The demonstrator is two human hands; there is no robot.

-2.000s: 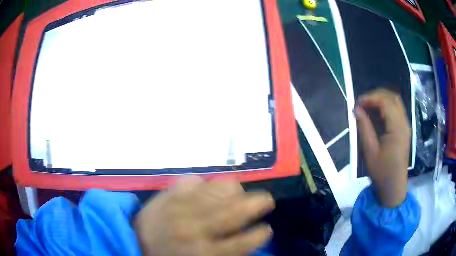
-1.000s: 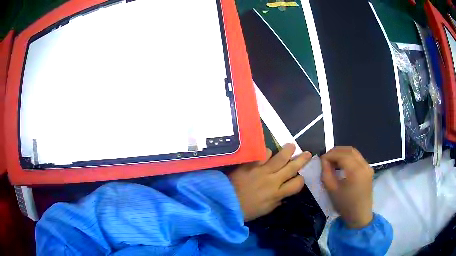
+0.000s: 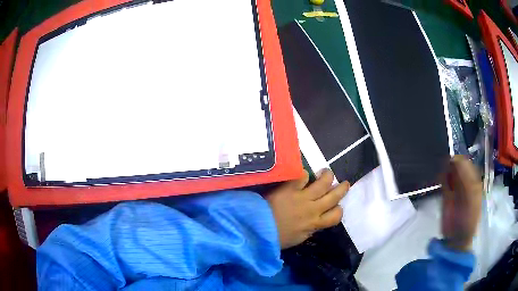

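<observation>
The backlight panel (image 3: pixel 147 96), white with a thin black border, lies on a red foam pad (image 3: pixel 287 131) at the left. Black adhesive tape sheets (image 3: pixel 397 96) on white backing lie to its right. My left hand (image 3: pixel 309 207) is palm down beside the foam's lower right corner, fingers apart, fingertips on the lower end of the narrower black sheet (image 3: pixel 326 96). My right hand (image 3: pixel 461 199) is blurred, at the lower right corner of the wide black sheet; whether it grips anything cannot be told. A small white sheet (image 3: pixel 377 210) lies between the hands.
White film (image 3: pixel 397 264) is heaped at the lower right. A crinkled clear plastic bag (image 3: pixel 463 94) lies right of the sheets. A black plastic bag (image 3: pixel 326 256) is at the table edge. Yellow tape (image 3: pixel 321 14) is at the top. More panels on red foam (image 3: pixel 494 74) stand at the far right.
My right hand has moved right, away from my left hand. The wide black sheet's lower end has shifted, and the small white sheet between the hands shows more fully. My left hand has stayed nearly still since one second ago.
</observation>
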